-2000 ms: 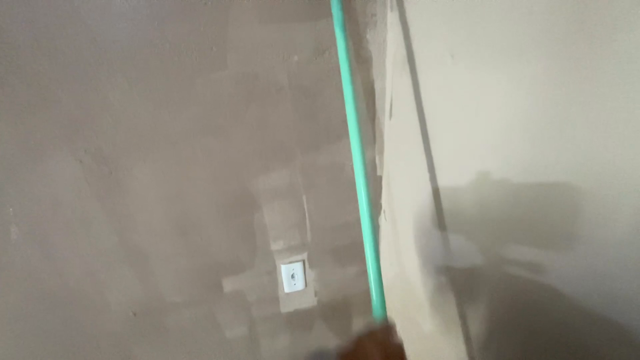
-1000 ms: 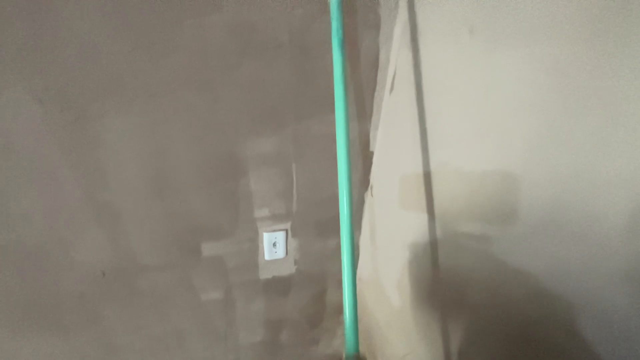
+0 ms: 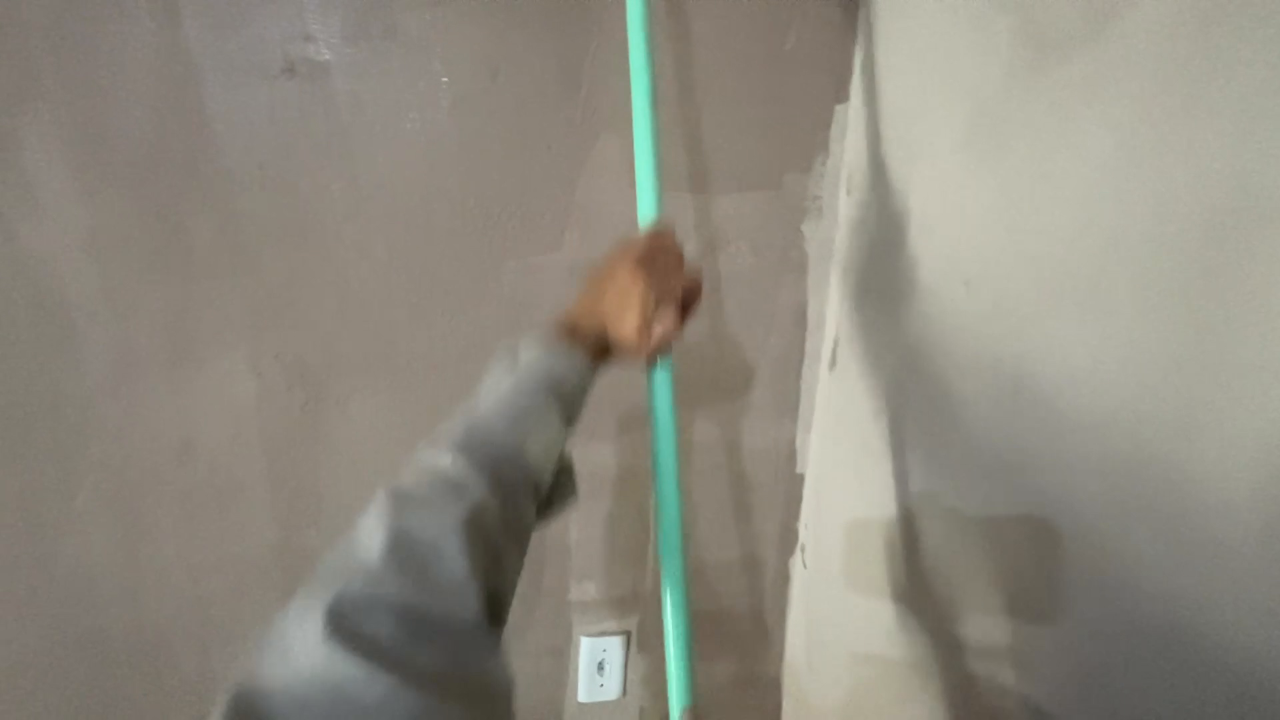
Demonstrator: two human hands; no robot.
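Observation:
A slim green pole point(image 3: 670, 520) runs nearly upright through the middle of the head view, with both ends out of frame. My left hand point(image 3: 640, 295), blurred by motion, is closed around it just above mid-frame. The arm, in a loose grey sleeve, reaches up from the lower left. My right hand cannot be made out; only a tiny unclear patch shows beside the pole at the bottom edge.
Behind the pole stands a brownish wall point(image 3: 300, 300) with uneven patches. A white wall outlet or switch plate point(image 3: 602, 668) sits low on it. To the right, a paler wall point(image 3: 1100, 250) meets it at a corner and carries shadows.
My left hand and grey sleeve have come into view, with the hand on the pole; neither showed one second ago. The view has shifted.

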